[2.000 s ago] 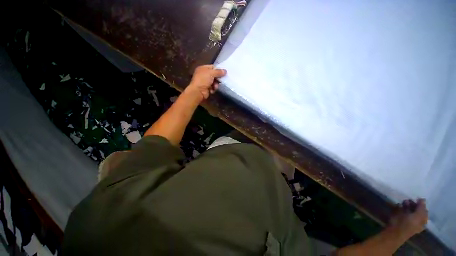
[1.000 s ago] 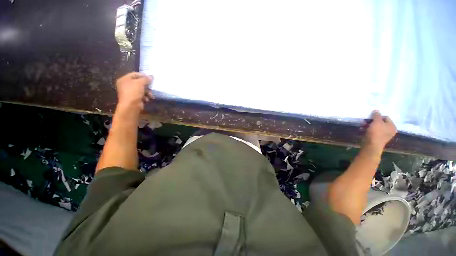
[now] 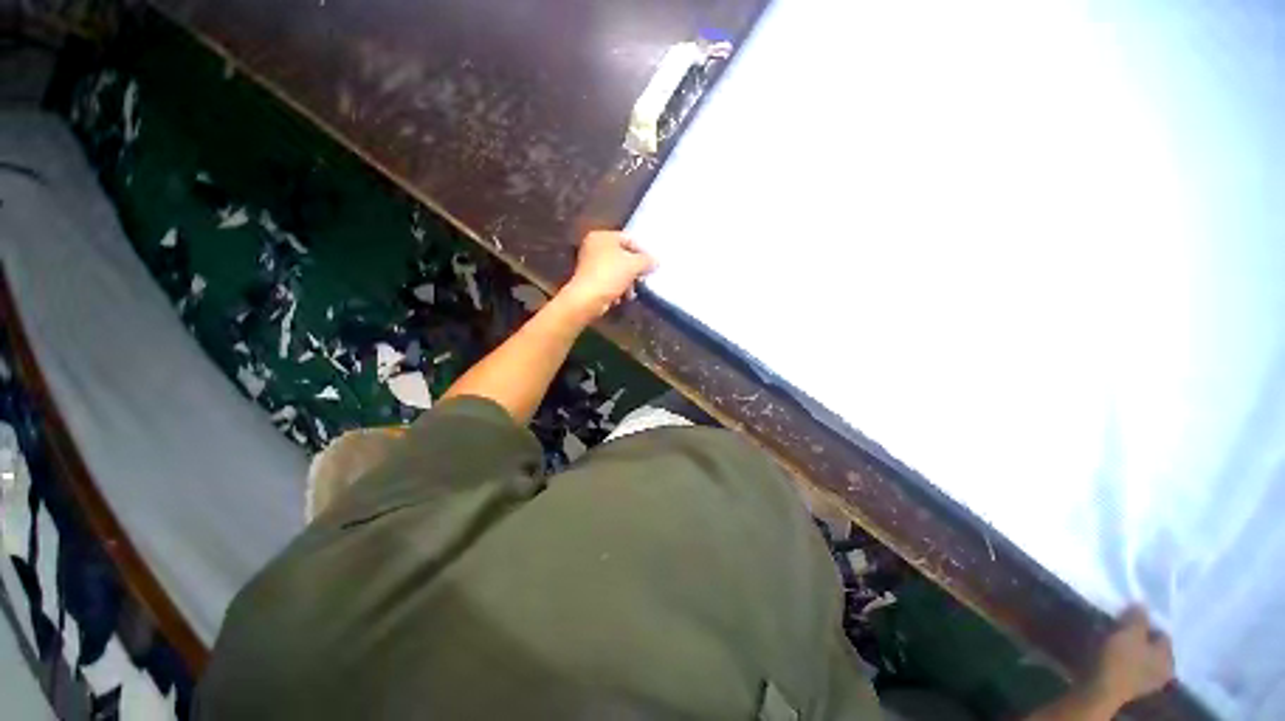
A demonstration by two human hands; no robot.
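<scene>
A wide, very bright white to pale-blue fabric ply (image 3: 916,254) lies on the dark wooden tabletop. My left hand (image 3: 610,271) pinches its near left corner at the table rim. My right hand (image 3: 1134,655) is at the near edge lower right, its fingers closed on the cloth, which creases above them. The right fingertips are partly blurred. A pale, wrapped handle-like piece (image 3: 660,99), perhaps a weight, lies on the bare wood just left of the cloth end.
The worn table edge (image 3: 465,233) runs diagonally from upper left to lower right. Light scraps (image 3: 409,389) litter the green floor. Another table with a grey cloth-like side (image 3: 141,352) stands at the left. A round tan object (image 3: 345,472) shows beside my sleeve.
The view has turned back to a diagonal angle since one second ago, and the bucket has left view. Both hands remain at the cloth edge. Creases now gather at my right hand.
</scene>
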